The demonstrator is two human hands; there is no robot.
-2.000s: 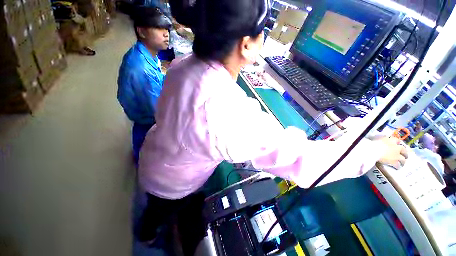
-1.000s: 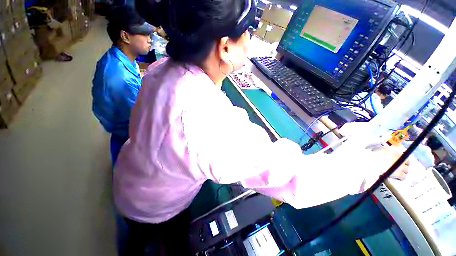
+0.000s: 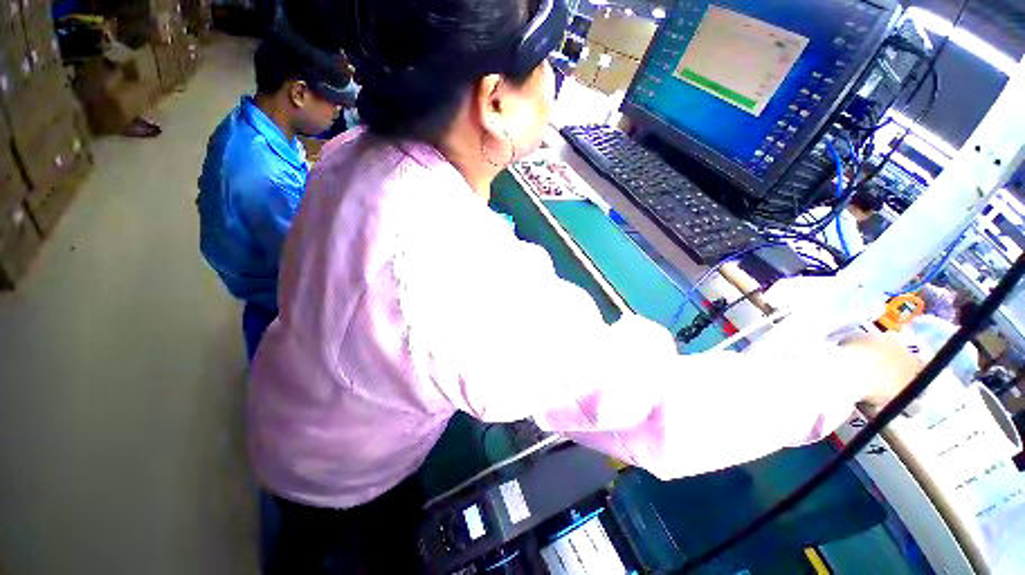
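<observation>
Neither of my hands is in the picture. Nearest in front of me is the black label printer [image 3: 528, 511] at the bottom, its lid open, with white labels inside, cut off by the lower edge. A person in a pink-and-white top [image 3: 371, 303] leans across the green bench [image 3: 719, 505]. That person's hand [image 3: 888, 368] rests at the upper shelf by an orange object [image 3: 900, 311]; what it touches is unclear. White sheets with writing [image 3: 955, 438] lie on the shelf at the right.
A monitor [image 3: 747, 84] and black keyboard [image 3: 663, 191] stand on the shelf beyond the person. Another person in blue [image 3: 253, 197] is at the left. Brown cartons [image 3: 39, 135] are stacked by the aisle. A black cable [image 3: 837, 455] and white post [image 3: 955, 191] cross the right side.
The view has shifted, so the printer sits lower and is more cut off. The person in pink has kept an arm stretched over the bench. The person in blue has lowered the head.
</observation>
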